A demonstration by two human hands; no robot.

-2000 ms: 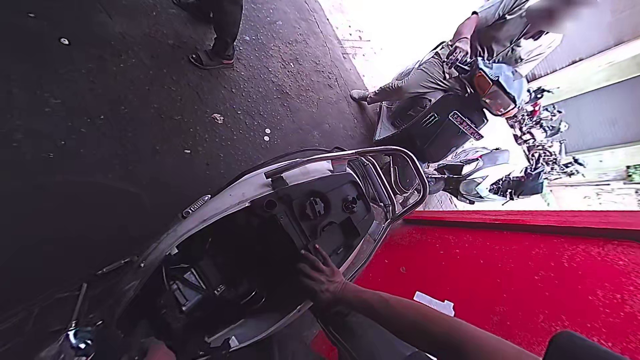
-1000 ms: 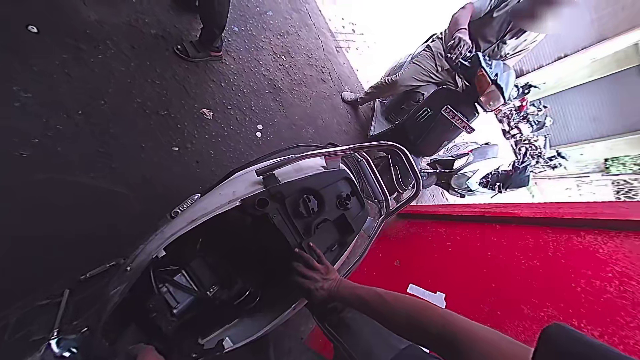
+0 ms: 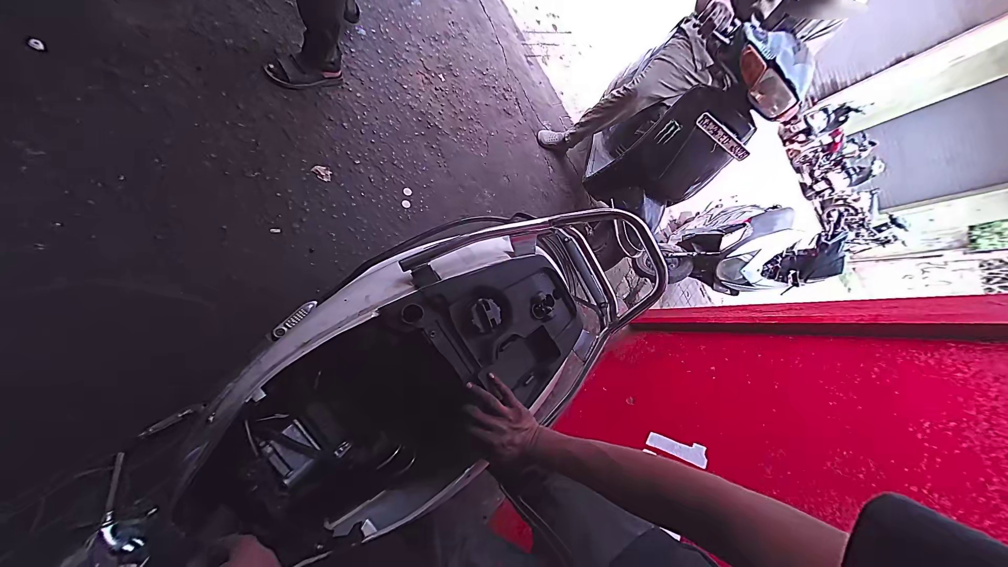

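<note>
The open body of a scooter, its seat absent from view, runs from the lower left to the centre. My right hand lies, fingers spread, against the near edge of the open bay beside the black panel with the round fuel cap. Only a small part of my left hand shows at the bottom edge, low by the front of the bay; its fingers are hidden. A battery-like box and cables sit inside the dark bay. A metal grab rail curves round the tail.
A red wall or panel stands close on the right. Beyond the rail, a person sits on a dark scooter, near a parked silver scooter. Another person's sandalled foot is on the dark ground. A mirror is at lower left.
</note>
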